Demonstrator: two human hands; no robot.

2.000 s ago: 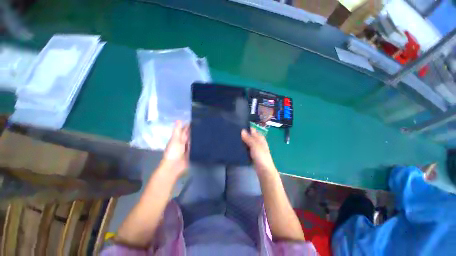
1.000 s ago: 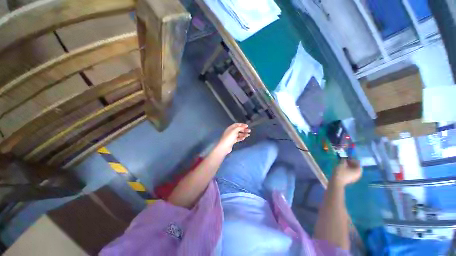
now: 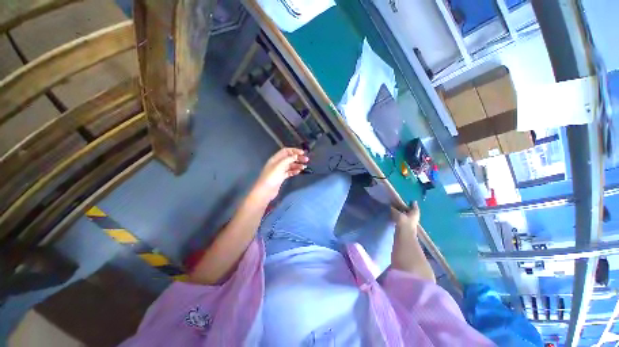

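Note:
The screen panel (image 3: 385,120), a grey slab, lies on the bench partly over translucent plastic bags (image 3: 354,101). The black screen tester (image 3: 416,153) sits just beyond it, with a small orange spot (image 3: 404,169) beside it, perhaps the flex cable. My left hand (image 3: 279,171) is in the air over the floor, left of my lap, fingers loosely curled and empty. My right hand (image 3: 407,218) is at the bench's front edge, below the tester; whether it grips the edge or something small is unclear.
The green bench (image 3: 349,57) runs diagonally, with more bags (image 3: 292,10) at its far end. A wooden crate (image 3: 163,81) stands at left, near floor tape (image 3: 122,235). A thin black cable (image 3: 346,163) hangs by the bench edge. A person's blue sleeve (image 3: 499,315) shows at lower right.
The panel has left my hands and lies on the bags. My left hand moved off over the floor; my right hand went to the tester, then back to the bench edge. The view turned left.

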